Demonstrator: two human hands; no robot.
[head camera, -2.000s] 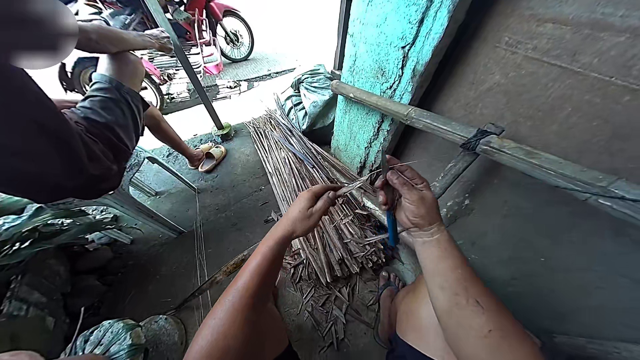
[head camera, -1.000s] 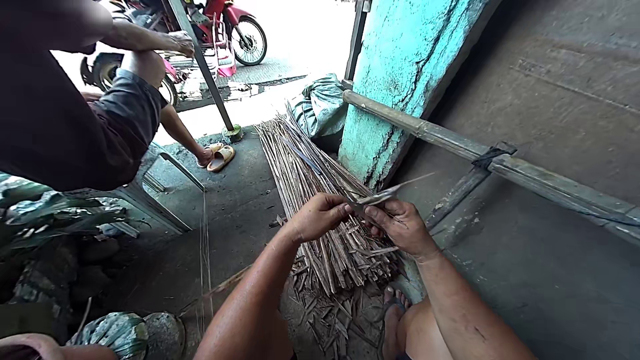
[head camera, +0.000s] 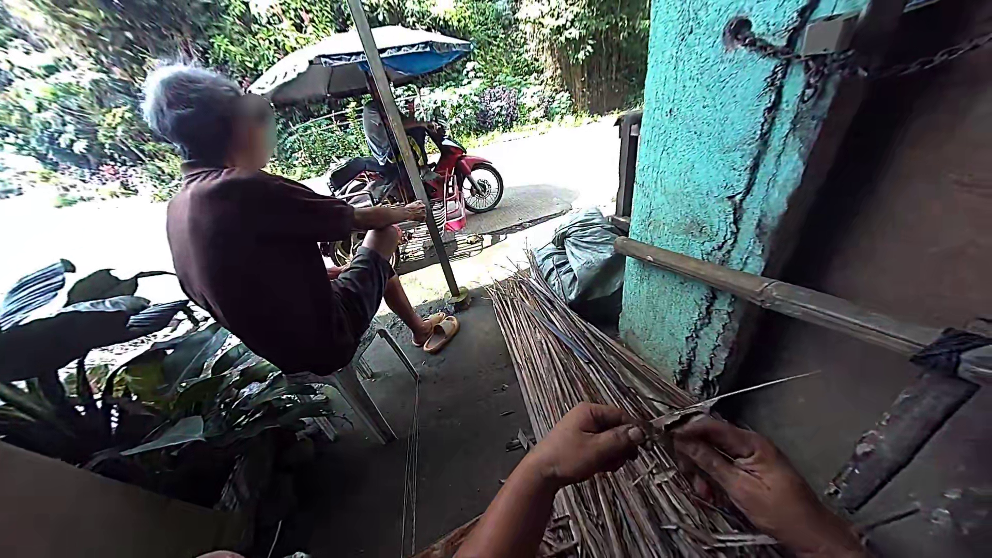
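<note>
Between my two hands is a thin strip of dried plant material (head camera: 680, 417), its narrow pointed end reaching out to the right. My left hand (head camera: 593, 446) pinches it between thumb and fingers. My right hand (head camera: 740, 465) grips it close beside, with the fingertips of both hands nearly meeting. Below and beyond them a large bundle of dried stalks (head camera: 573, 364) lies on the floor, with short scraps around its near end. No blade shows clearly in my right hand.
A person (head camera: 256, 232) sits on a plastic chair (head camera: 360, 395) at left, near leafy plants (head camera: 178, 387). A bamboo pole (head camera: 775, 294) runs along the right from a turquoise pillar (head camera: 697, 178). A sack (head camera: 585, 256) lies behind the bundle; a red motorcycle (head camera: 457, 174) stands outside.
The view has tilted up, showing the road. Two seconds ago a blue-handled tool showed at my right hand; now it is not visible. My hands have come together on the strip.
</note>
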